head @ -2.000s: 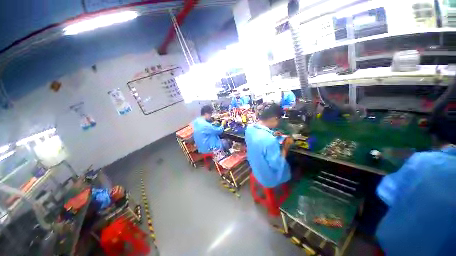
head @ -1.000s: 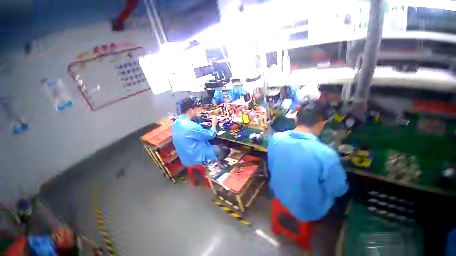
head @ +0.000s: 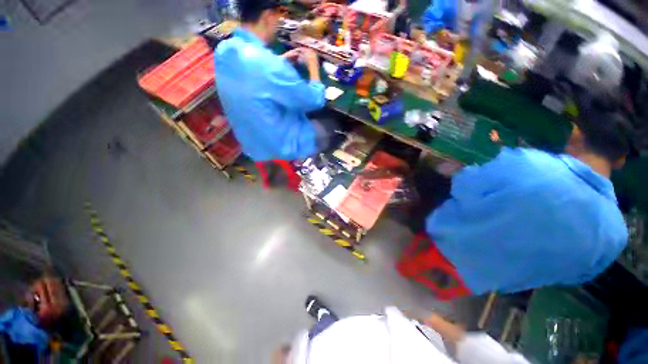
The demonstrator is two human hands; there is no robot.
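My right hand is at the bottom edge beside my white clothing, blurred; its fingers cannot be made out clearly. A small skin-coloured patch at the bottom edge may be my left hand, mostly cut off. Neither hand visibly touches a work thing. Nearest ahead, a low stand holds a red-orange plastic tray and a heap of silvery small parts. More red-orange trays lie on a rack at the upper left.
A seated person in blue works at the green-topped bench. Another person in blue sits on a red stool at the right. Yellow-black tape marks the grey floor. A small rack stands lower left.
The view has tilted down, and the seated workers and low stand look nearer. My white clothing, a shoe and my right hand have come into view at the bottom.
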